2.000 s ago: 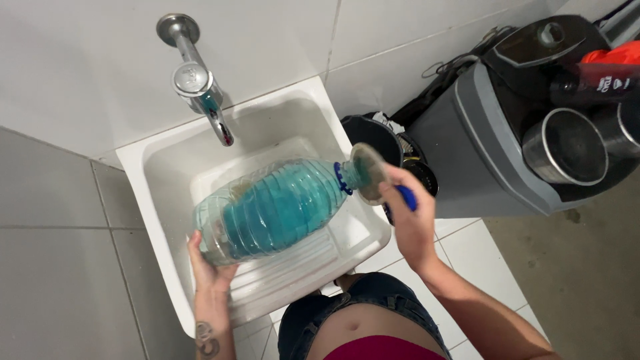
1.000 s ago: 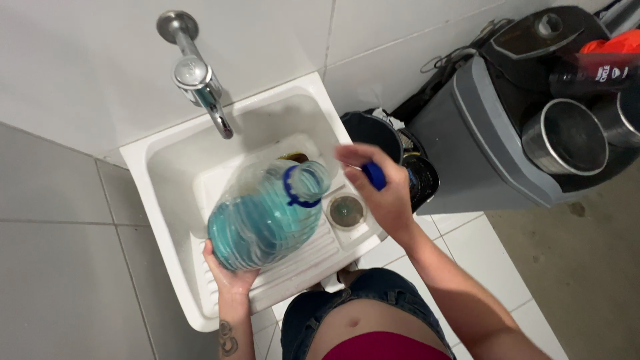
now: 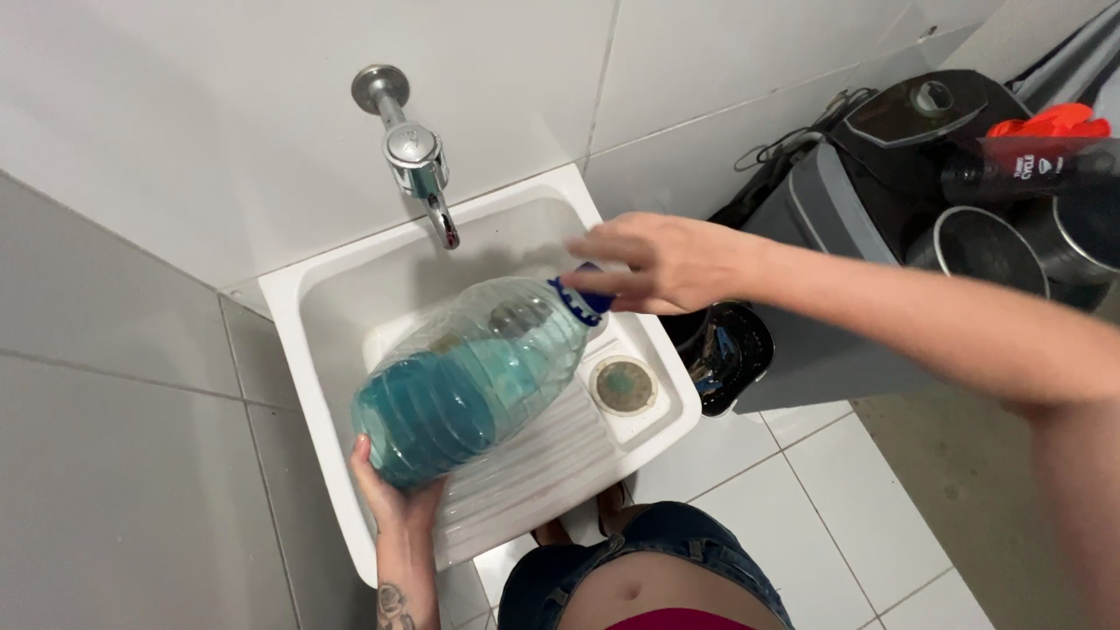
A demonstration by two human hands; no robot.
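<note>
A large clear plastic bottle (image 3: pixel 477 376) with blue-green liquid lies tilted over the white laundry sink (image 3: pixel 328 490), its neck toward the upper right. My left hand (image 3: pixel 398 494) grips the base of the bottle at the lower left. On the neck sits a blue screw cap (image 3: pixel 595 289). My right hand (image 3: pixel 661 262) is at the cap with its fingers spread and blurred; whether they grip it is not clear. A round cup or lid (image 3: pixel 624 386) rests in the sink's small corner recess.
A chrome tap (image 3: pixel 416 157) juts from the tiled wall above the sink. Right of the sink are a black basket of clothespins (image 3: pixel 731 354) and a grey bin-like appliance (image 3: pixel 831 324) bearing metal pots (image 3: pixel 989 249) and an orange item (image 3: pixel 1050 121).
The blue cap, in my right hand before, is now on the bottle's neck. The round thing, at the bottle's mouth two seconds ago, sits in the sink's corner recess.
</note>
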